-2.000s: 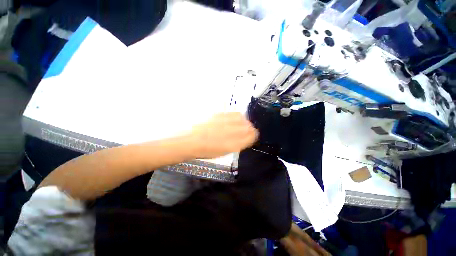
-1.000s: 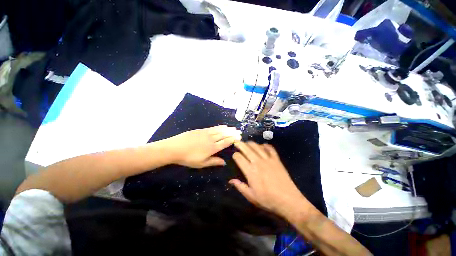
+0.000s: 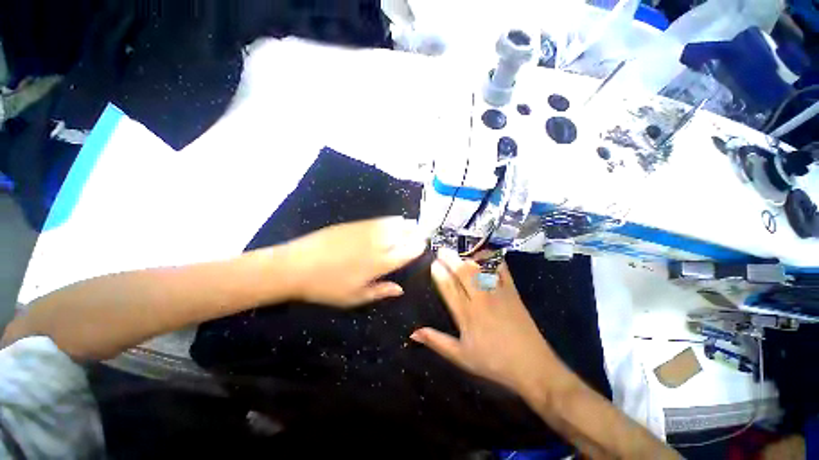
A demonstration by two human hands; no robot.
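Observation:
A lint-speckled dark fabric panel (image 3: 359,341) lies across the machine table and hangs over its front edge. My left hand (image 3: 355,260) lies flat on the panel, left of the presser foot. My right hand (image 3: 489,319) rests on it just right of my left hand, fingers spread, fingertips at the presser foot (image 3: 449,241). The fingertips of both hands nearly meet there. The needle and the seam are too small and hidden to make out. White cloth (image 3: 629,382) shows under the panel's right edge.
The white sewing machine head (image 3: 593,135) with its blue stripe fills the upper right. A grey cylinder (image 3: 512,63) stands on its top. A dark garment pile (image 3: 162,63) lies upper left. A tan scrap (image 3: 678,367) lies on the table (image 3: 332,99) at right.
Two seconds ago my left hand was bunched near the needle and my right hand was low, off the table. Now both lie on the spread panel. Since one second ago, the view has moved closer to the machine.

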